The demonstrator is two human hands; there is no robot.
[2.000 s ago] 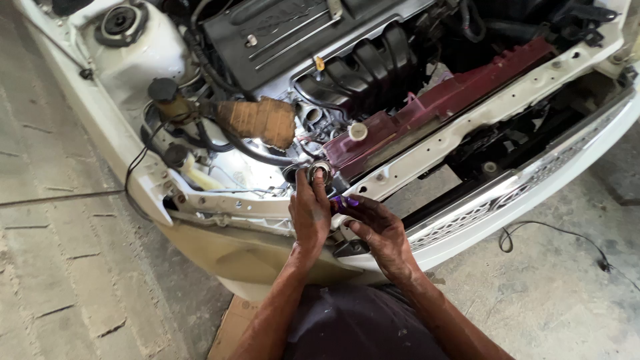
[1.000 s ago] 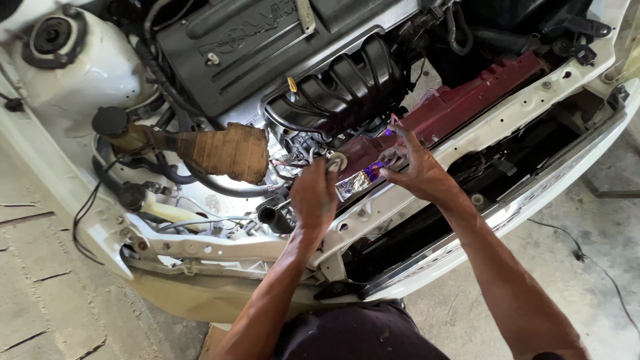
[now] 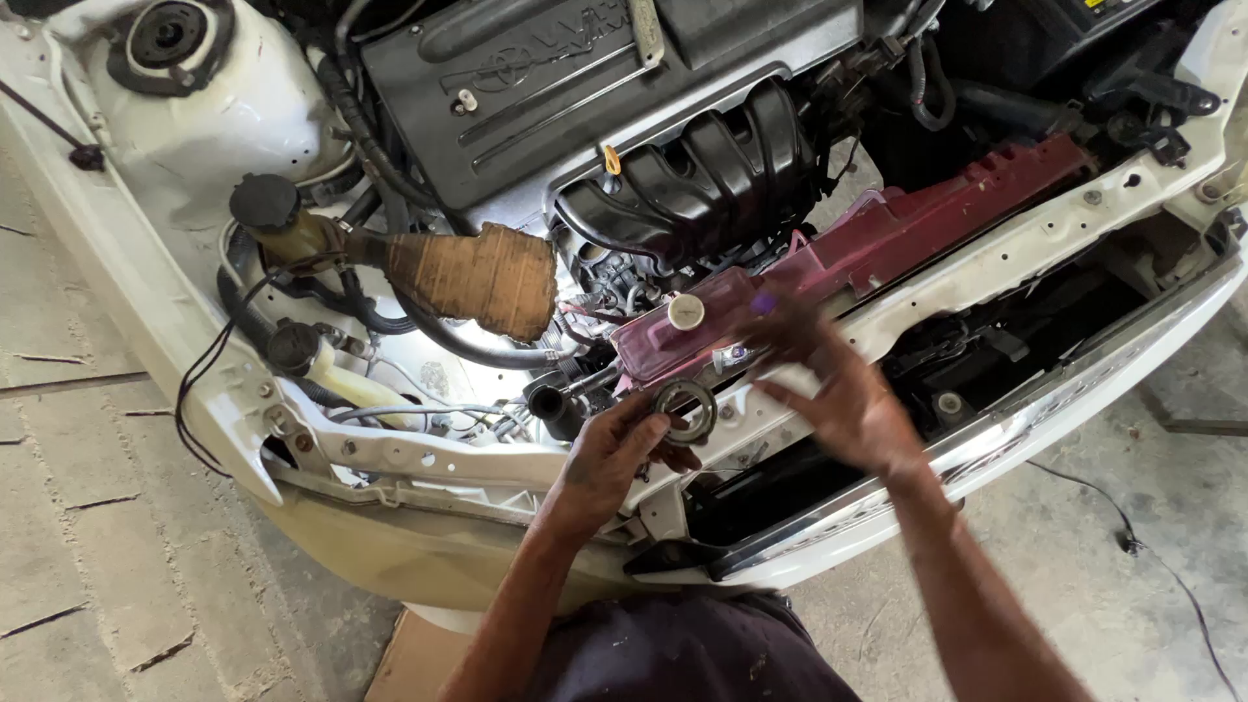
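Observation:
Between the thumb and fingers of my left hand (image 3: 624,458) is a round metal ring-shaped part (image 3: 685,410), held over the car's white front crossmember (image 3: 936,302). My right hand (image 3: 838,390) is blurred, in the air to the right of the ring, over the same crossmember. Something purple (image 3: 763,301) shows at its fingertips; whether the hand grips it I cannot tell. A round pale cap (image 3: 685,311) sits on the maroon plastic tank (image 3: 726,327) above my hands. An open black hose end (image 3: 551,402) lies left of my left hand.
The black engine cover (image 3: 526,107) and black intake manifold (image 3: 682,190) lie farther back. A piece of brown cardboard (image 3: 483,278) rests over hoses by a capped reservoir (image 3: 265,205). The chrome grille edge (image 3: 985,434) runs along the front. A dark cable (image 3: 1126,541) is on the floor.
My left hand has moved toward the front with the ring, which now faces the camera. The pale cap shows on the tank again, where my left hand was a second ago.

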